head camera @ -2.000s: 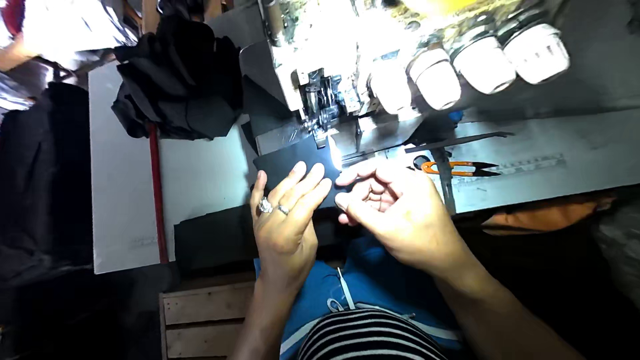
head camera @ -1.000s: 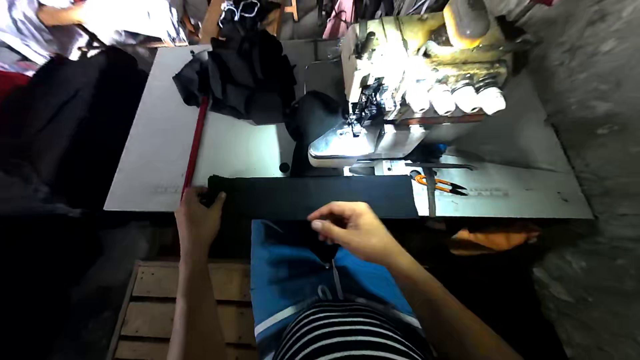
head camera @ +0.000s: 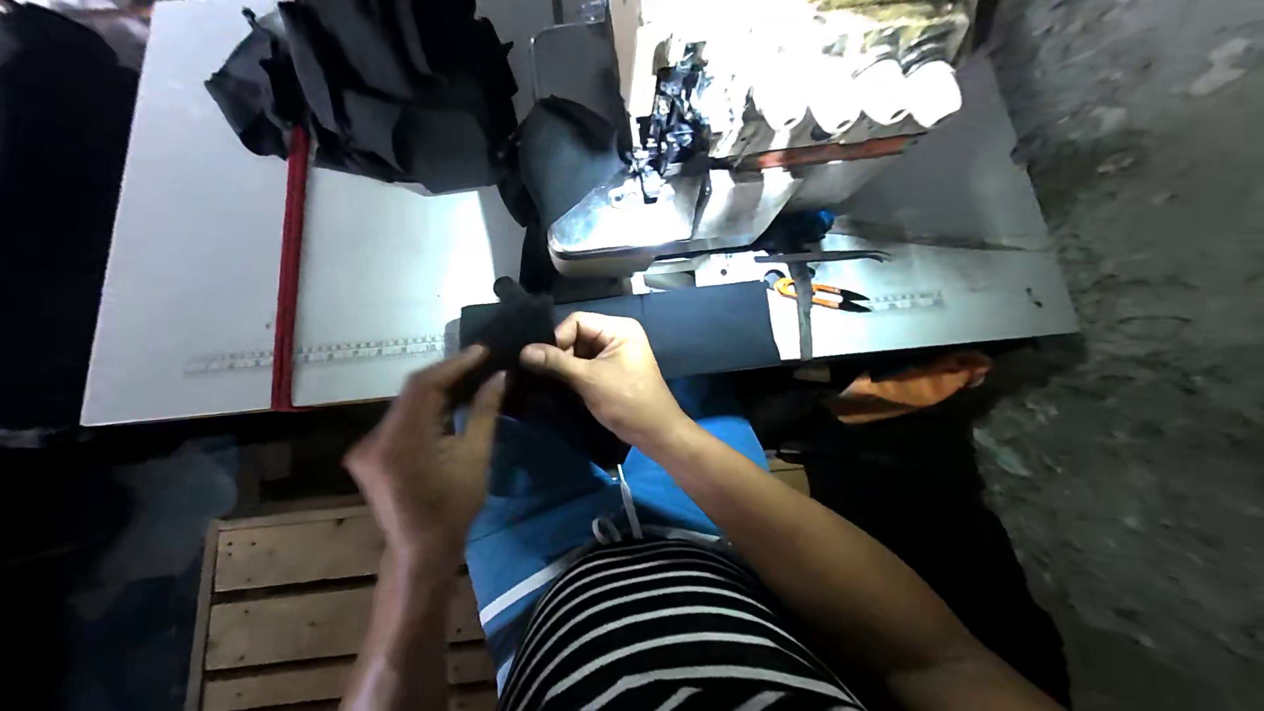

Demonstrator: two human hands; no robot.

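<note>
Between my hands, over the table's front edge, is a piece of black fabric (head camera: 523,321). My right hand (head camera: 617,380) pinches it between thumb and fingers. Blurred, my left hand (head camera: 434,444) is at the fabric's left side, thumb and fingers bent around it; whether it grips is unclear. Behind and to the right, a flat dark fabric strip (head camera: 706,326) lies along the table edge. Beyond it stands an overlock sewing machine (head camera: 681,128) with its lamp lit and white thread cones (head camera: 879,94). Dark cloth also hangs by the machine's left side.
A heap of black fabric (head camera: 395,99) lies at the table's back left, with a red strip (head camera: 291,267) running forward from it. Orange-handled thread snips (head camera: 820,293) lie right of the dark strip. Orange cloth (head camera: 913,387) hangs below the table edge. A slatted wooden crate (head camera: 286,602) stands lower left.
My left hand has moved right from the strip's left end to beside my right hand. A piece of black fabric is now raised between them. The view has shifted closer.
</note>
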